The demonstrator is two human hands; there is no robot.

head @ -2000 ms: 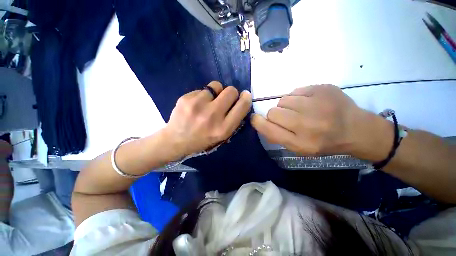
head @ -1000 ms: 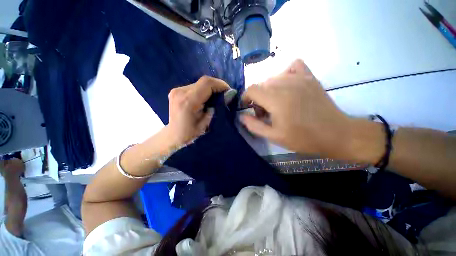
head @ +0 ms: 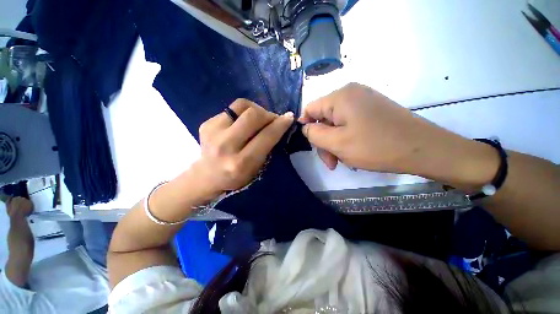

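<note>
A navy garment panel (head: 202, 73) lies on the white table, runs up under the sewing machine's foot and hangs over the front edge toward my lap. My left hand (head: 236, 144) grips its right edge, fingertips pinched on the cloth below the foot. My right hand (head: 368, 129) pinches the same edge between thumb and finger, its fingertips almost touching my left ones. A pale thready edge shows beside my left hand. The brass-coloured presser foot (head: 295, 61) stands above the hands, left of a grey blue-rimmed cylinder (head: 320, 46).
A folded navy bundle (head: 92, 147) hangs at the left. Snips (head: 543, 27) lie at the upper right. A ruler strip (head: 387, 202) runs along the front edge. A blue bin (head: 199, 254) is below. A neighbouring person's arm (head: 19, 239) shows at the far left.
Since two seconds ago, both hands have lifted and refolded the cloth edge, and the lower part has shifted. From one second ago, the left fingers have closed together at the edge with the right fingertips.
</note>
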